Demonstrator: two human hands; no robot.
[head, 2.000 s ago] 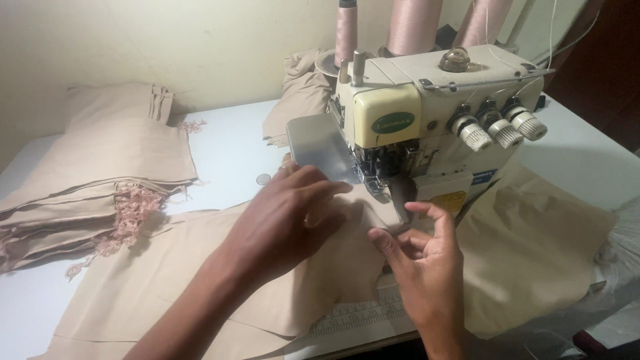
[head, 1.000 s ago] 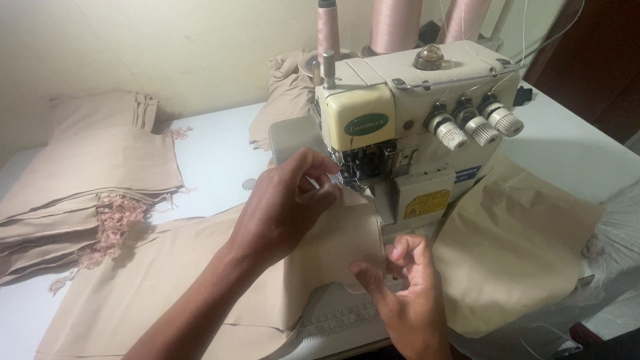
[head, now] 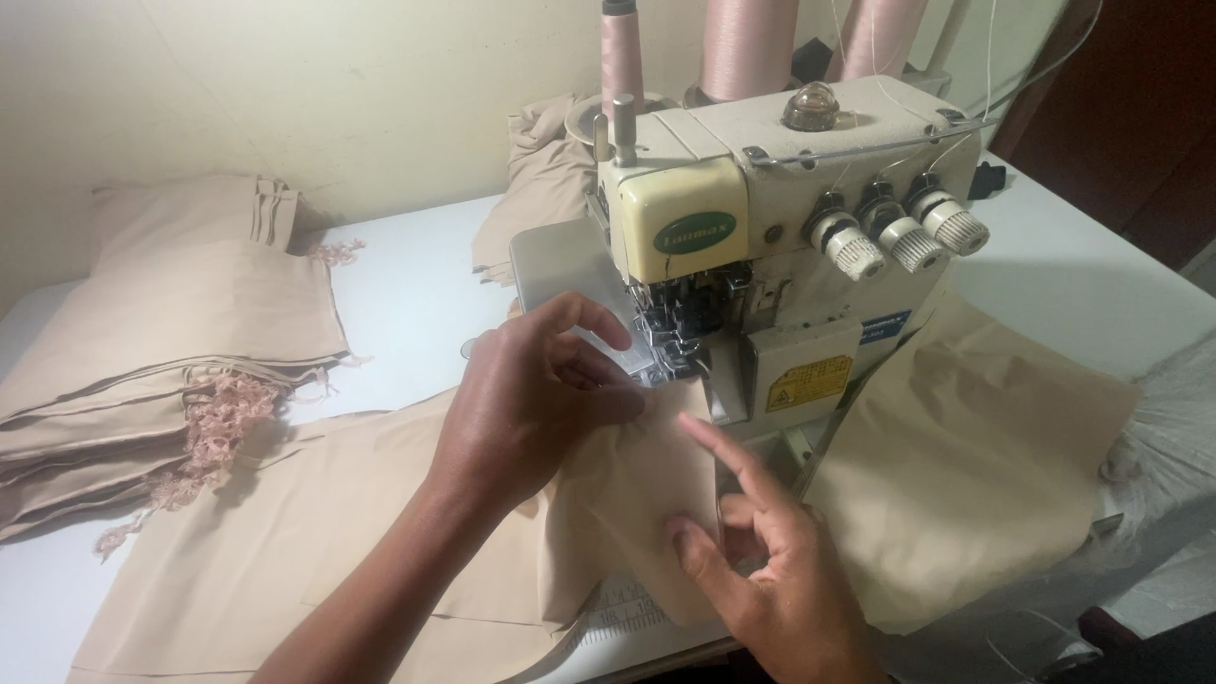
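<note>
A beige fabric piece runs up to the presser foot of a Lanmax overlock sewing machine. My left hand pinches the fabric between thumb and fingers, just left of the foot. Along the fabric's right edge is my right hand, its thumb on top, its index finger stretched toward the foot and its other fingers curled at the edge. More beige cloth lies flat under my left forearm.
Stacked beige pieces with pink thread fringes lie at the left. Crumpled cloth is behind the machine, another beige piece at its right. Pink thread cones stand at the back. A printed ruler scale shows on the near table edge.
Between one second ago and now, my right index finger has stretched out along the fabric toward the presser foot. My left hand stays beside the foot.
</note>
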